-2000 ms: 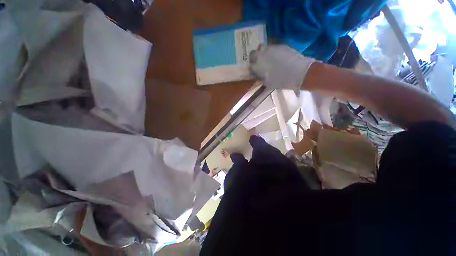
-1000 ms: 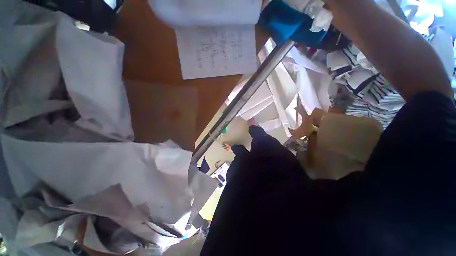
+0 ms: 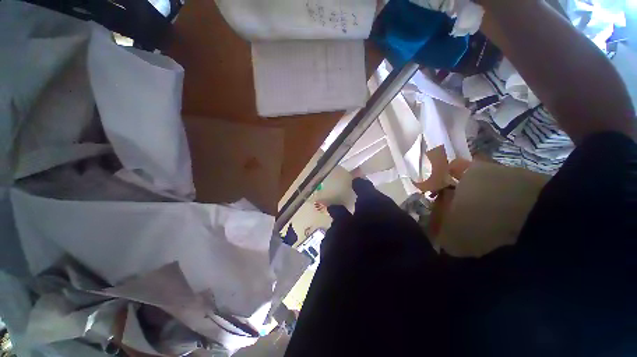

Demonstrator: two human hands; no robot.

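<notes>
An open notebook (image 3: 310, 77) lies on the brown board (image 3: 230, 150) at the upper middle. Its lower page is ruled with only faint marks. Its upper page (image 3: 300, 19) bulges upward, shows handwriting and is cut off by the top edge. My right hand, in a white glove (image 3: 466, 15), is at the top edge, to the right of the notebook and over bright blue fabric (image 3: 412, 35). It is mostly cut off, so its fingers and any grip are hidden. My left hand is not in view.
Large creased grey-white sheets (image 3: 147, 230) are heaped at the left. A slotted metal bar (image 3: 342, 150) runs diagonally beside the board. Striped fabric pieces (image 3: 531, 132) and a tan sheet (image 3: 492, 206) lie at the right. My dark clothing fills the lower right.
The notebook showed its closed blue-and-white cover, then a written page; now the lower page is fainter and writing shows on the upper one. My right hand has moved up and right from the cover.
</notes>
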